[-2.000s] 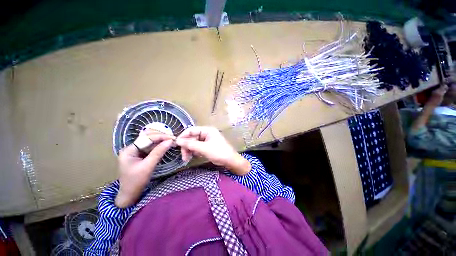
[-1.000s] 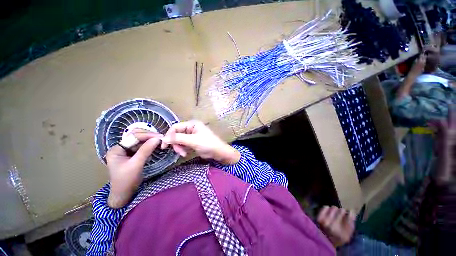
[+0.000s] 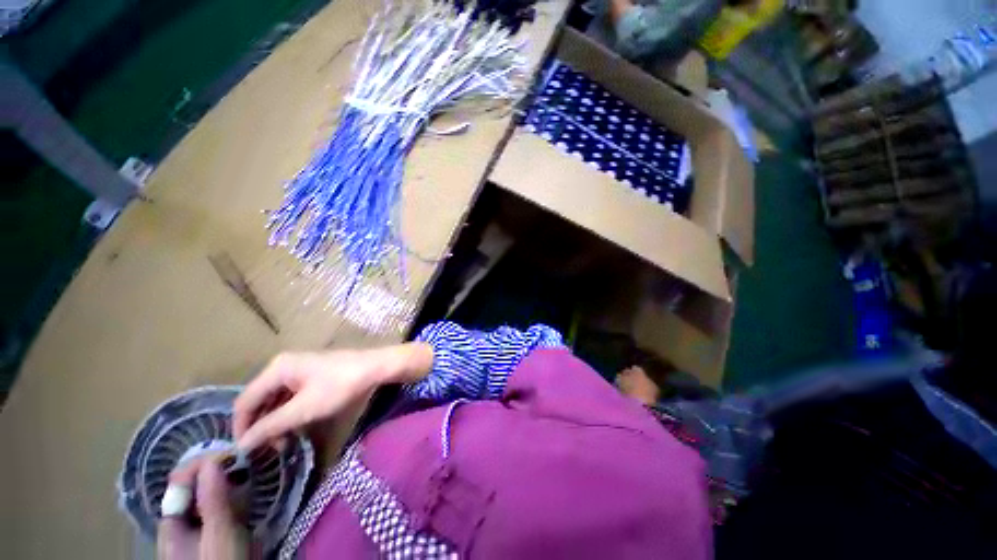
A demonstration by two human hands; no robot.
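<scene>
A round pale grille with radial ribs (image 3: pixel 140 481) lies on the cardboard-covered bench at the lower left. My left hand (image 3: pixel 206 512) is over the grille, cut off by the lower edge, with a white wrap on one finger. My right hand (image 3: pixel 312 396) reaches over the grille from the right. The fingertips of both hands are close together above its centre. Blur hides whether they pinch something small. Thin dark tweezers (image 3: pixel 243 292) lie on the bench beyond the grille. A tied bundle of blue and white wires (image 3: pixel 377 148) lies further up the bench.
An open carton (image 3: pixel 612 181) with rows of dark and white pieces (image 3: pixel 623 137) stands beyond the bench's right edge. Another person's hand (image 3: pixel 636 385) and dark clothing are at the right. Stacked brown bundles (image 3: pixel 891 153) stand on the green floor.
The view has turned right, so the grille and my hands now sit at the lower left, and the carton shows more fully. My hands stay together over the grille.
</scene>
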